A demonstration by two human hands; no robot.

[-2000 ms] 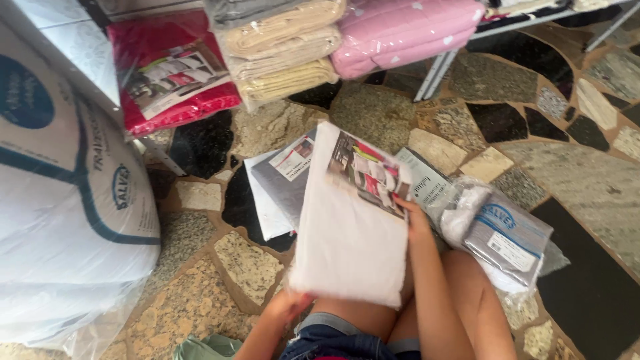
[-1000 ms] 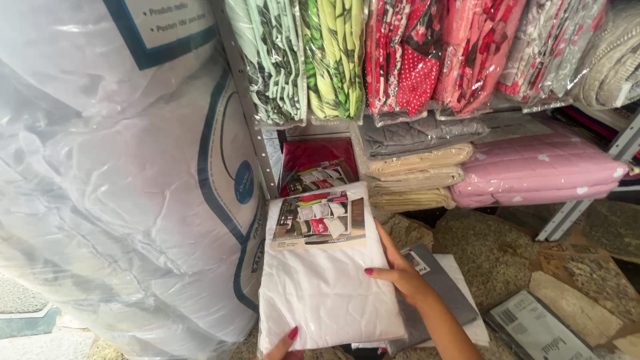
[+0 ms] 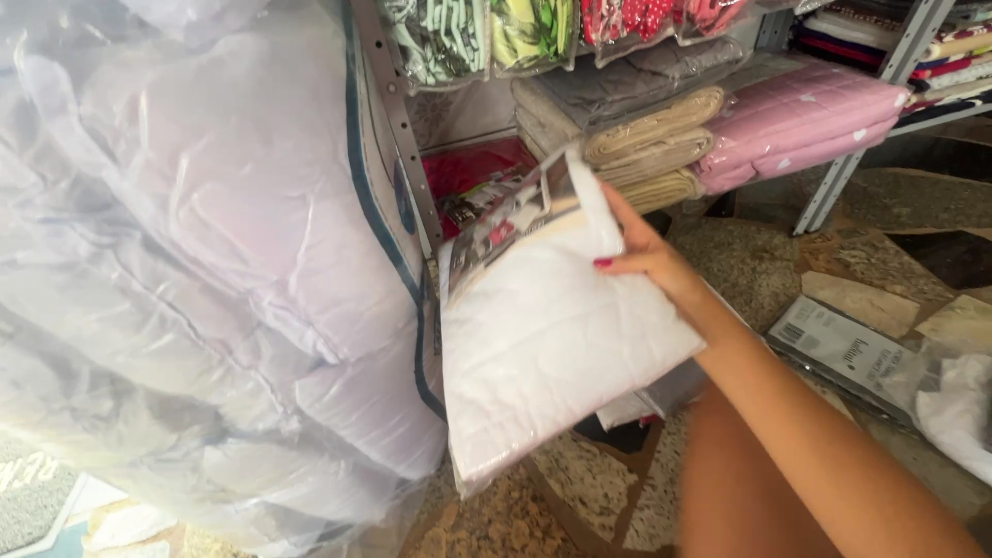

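Note:
A white quilted textile in a clear plastic package (image 3: 542,333), with a picture card along its top, hangs tilted in my right hand (image 3: 647,252). The thumb lies on the front near the right edge, and the fingers go behind it. Just beyond its top edge, a red packaged textile (image 3: 477,170) with a picture card lies on the bottom level of the shelf. Folded beige textiles (image 3: 651,147) are close by to the right of the package's top. My left hand is not in view.
A large plastic-wrapped pile of white bedding (image 3: 209,256) fills the left. Pink packaged bedding (image 3: 806,124) sits beyond the beige stack, beside a metal shelf post (image 3: 833,190). Patterned textiles (image 3: 535,35) hang above. On the stone floor at right lies a grey labelled package (image 3: 845,349).
My left hand, on the package's lower edge a second ago, is out of view. The white package, upright then, is now tilted in my right hand alone.

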